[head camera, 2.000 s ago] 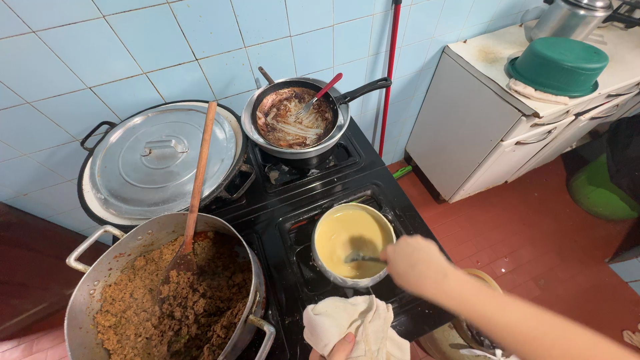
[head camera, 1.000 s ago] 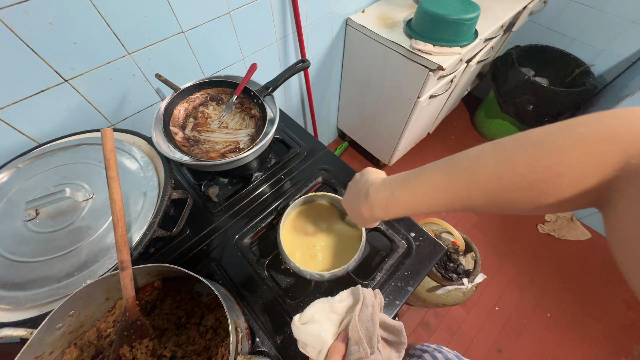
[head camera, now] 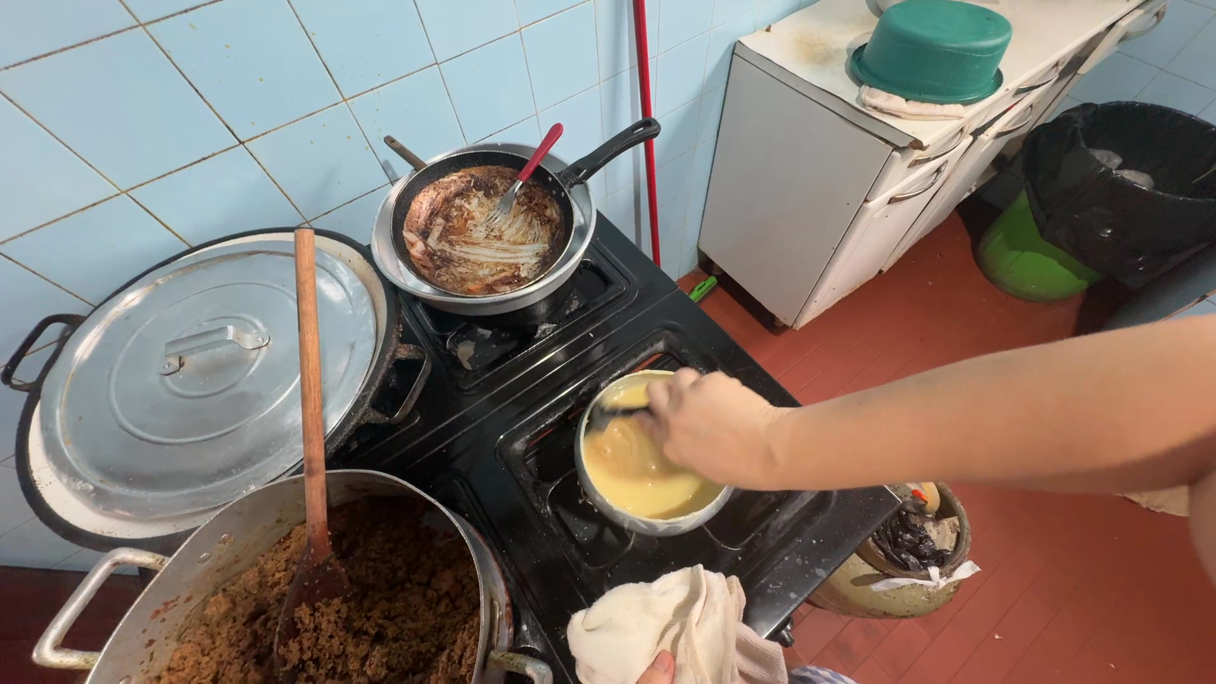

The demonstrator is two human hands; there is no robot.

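My right hand grips the handle of a dark utensil, perhaps a spoon, whose end dips into pale yellow liquid. A light-coloured pot holds this liquid on a front burner of the black stove. At the bottom edge, my left hand is mostly hidden, with a finger against a folded cream cloth that it holds. The cloth is close to the pot's near side; whether it covers a handle cannot be told.
A large aluminium pot of browned ground food holds a wooden spoon. Behind it is a lidded pot. A frying pan with a fork rests on another vessel. A small bin stands beside the stove; a white cabinet is beyond.
My right hand has moved the utensil around within the yellow liquid, from the near side to the far left part of the pot. My left hand stays at the cloth. The view has shifted.
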